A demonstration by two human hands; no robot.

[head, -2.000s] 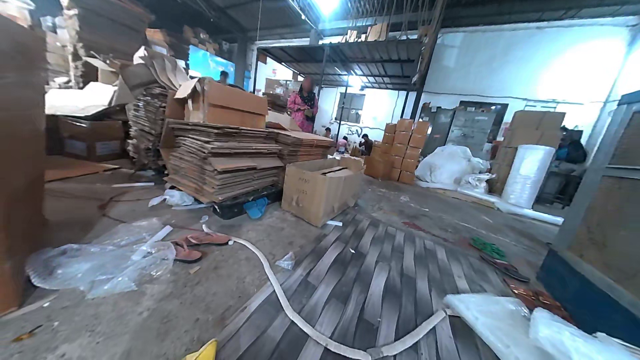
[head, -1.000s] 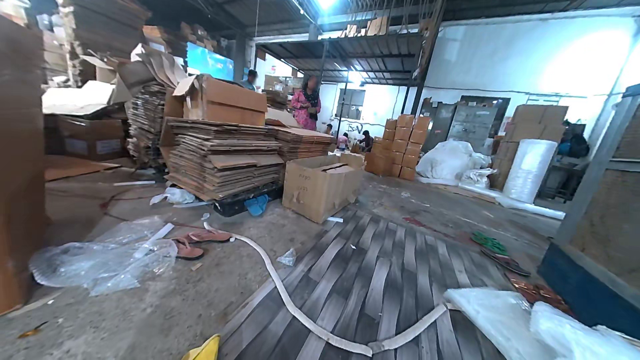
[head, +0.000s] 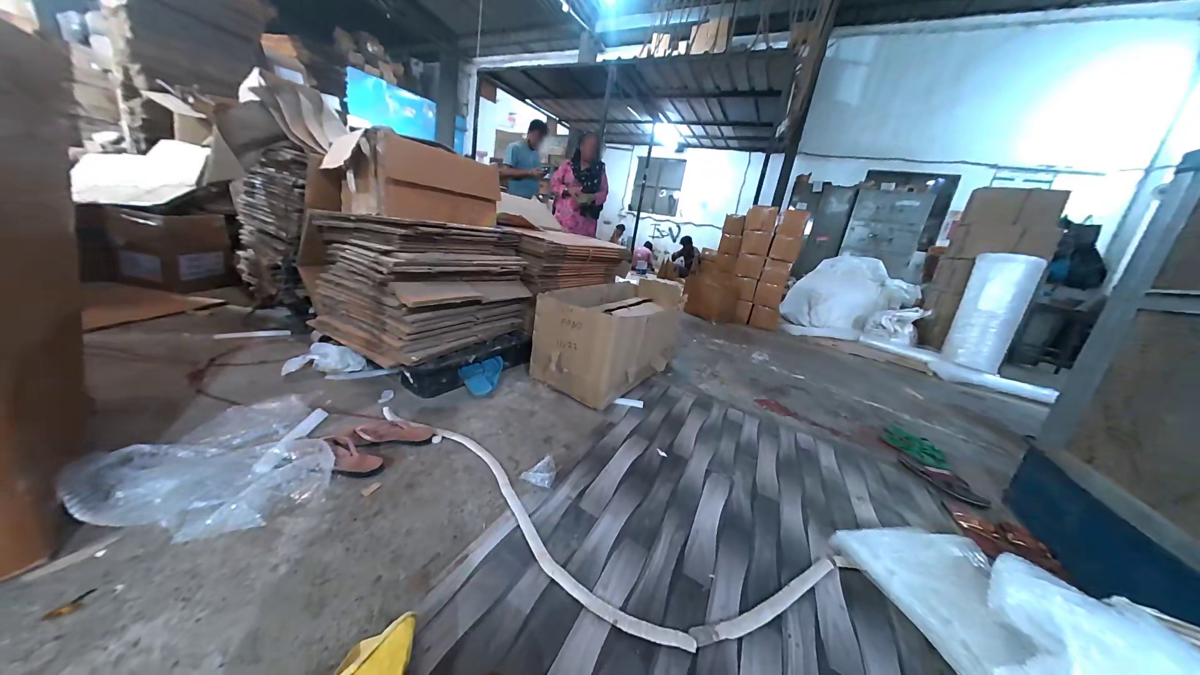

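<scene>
Neither my left hand nor my right hand shows in the head view. A long pale strip (head: pixel 553 562) curves over the concrete floor and a grey wood-patterned mat (head: pixel 712 516). Its right end meets white plastic foam sheets or wrap (head: pixel 947 581) at the lower right. Part of a yellow thing (head: pixel 380 649) shows at the bottom edge. Beyond the mat stands an open cardboard box (head: pixel 586 352) with handwriting on it. Clear plastic film (head: pixel 206 478) lies on the floor at left, touching a pair of brown flip-flops (head: pixel 394 431).
Flattened cartons (head: pixel 412 291) are stacked behind the open box. Two people (head: pixel 579 187) stand farther back, and others sit beyond. Stacked boxes (head: pixel 750 267) and a plastic-wrapped roll (head: pixel 994 309) stand at the back right. A blue-based frame (head: pixel 1078 525) borders the right side, near green sandals (head: pixel 916 447).
In the background, a person in blue has come into fuller view beside the person in pink. The strip, mat and boxes have not plainly moved.
</scene>
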